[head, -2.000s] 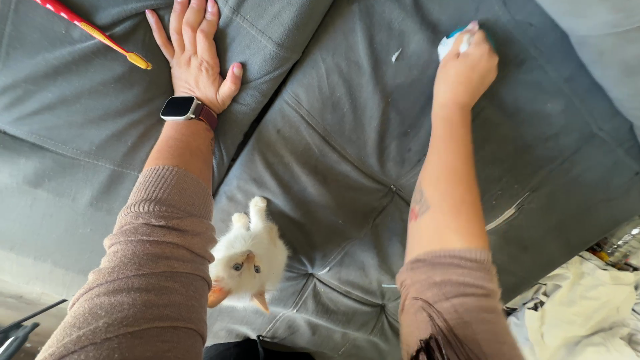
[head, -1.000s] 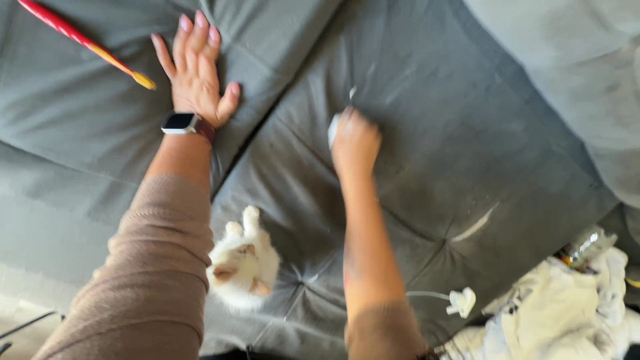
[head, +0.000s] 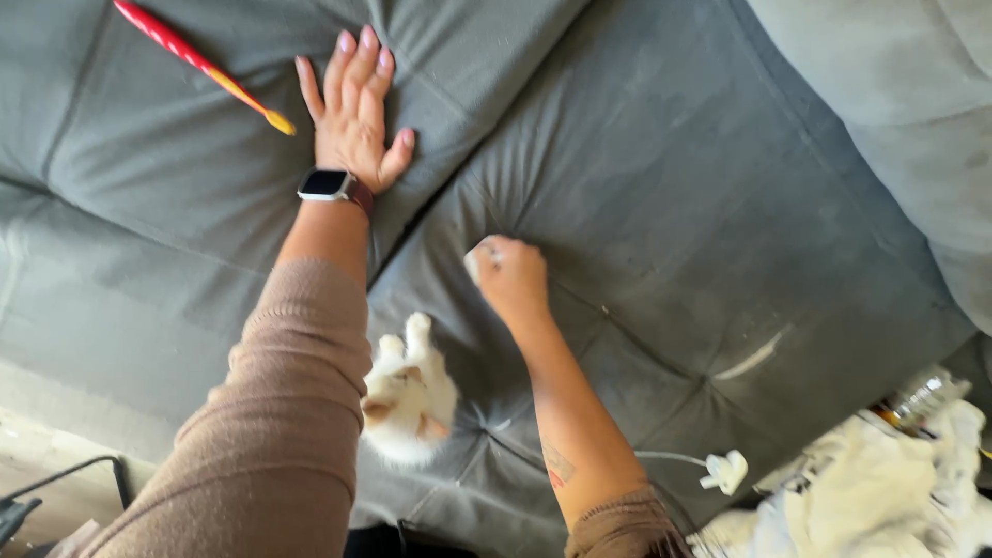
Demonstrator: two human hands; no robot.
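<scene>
My left hand (head: 355, 116) lies flat on the grey sofa cushion (head: 434, 46), palm down with fingers spread. A smartwatch (head: 325, 184) is on that wrist. Beside its fingers lies a red and yellow toothbrush (head: 209, 71). On the neighbouring cushion, my right hand (head: 511, 275) is closed around a small white thing (head: 471, 265), mostly hidden by the fingers and resting against the fabric. Between my forearms a white kitten with pale orange ears (head: 411, 403) leans on the sofa, front paws stretched up onto the cushion.
A white plastic piece on a thin cord (head: 725, 471) lies right of my right forearm. Cream cloths (head: 876, 480) and a clear plastic bottle (head: 926, 397) are at lower right. A pale streak (head: 753, 358) marks the cushion. The sofa's backrest (head: 922, 116) rises at upper right.
My right hand has moved from the far right part of the cushion leftward and toward me, still around the white thing. My left hand stays put. The kitten has lowered its face.
</scene>
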